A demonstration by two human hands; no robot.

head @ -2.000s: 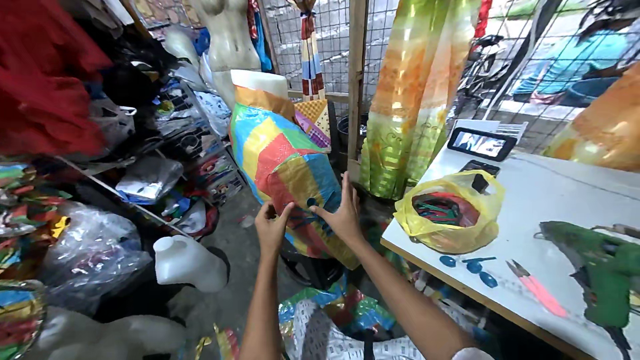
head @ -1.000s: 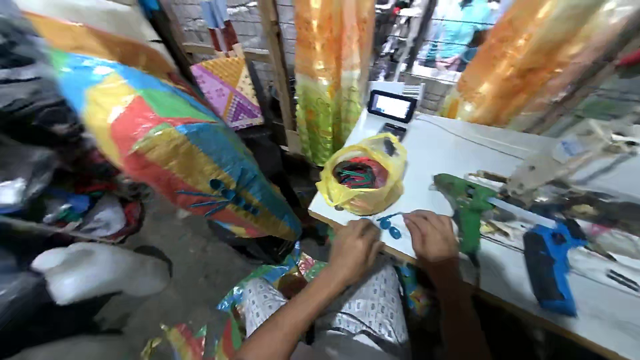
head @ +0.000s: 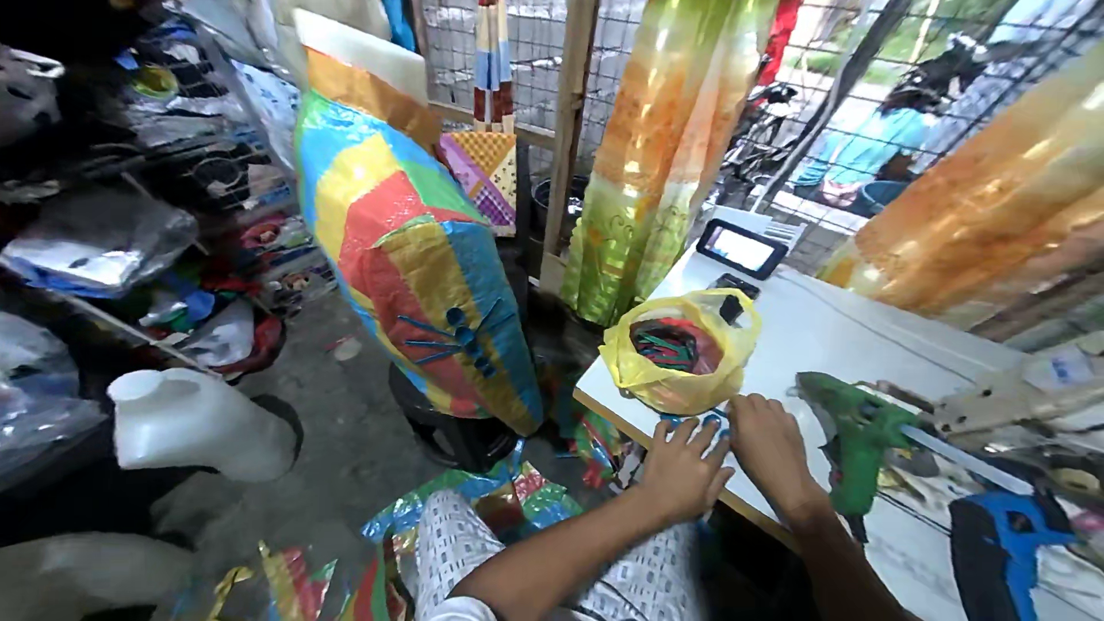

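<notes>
My left hand [head: 686,470] rests at the white table's near edge, fingers spread over small blue pieces [head: 700,420]. Beside it, my right hand [head: 772,444] has bent fingers at the same pieces; whether it pinches one is hidden. A yellow plastic bag [head: 681,349] holding red and green strips stands just beyond both hands. On my left leans a mannequin form covered in multicolored patchwork material [head: 414,250], with blue strips and round blue pieces [head: 466,336] on its lower part. A green hot glue gun [head: 862,444] lies right of my right hand.
A blue-and-black tool [head: 1005,543] lies at the table's right. A phone with a lit screen [head: 742,248] stands at the back, a dark device [head: 735,286] before it. A white plastic form [head: 203,423] lies on the floor near colorful scraps [head: 289,578]. Orange-green curtains [head: 660,147] hang behind.
Both hands have left the patchwork-covered form, where they were two seconds ago, for the blue pieces on the table. The view has swung right, then partly back.
</notes>
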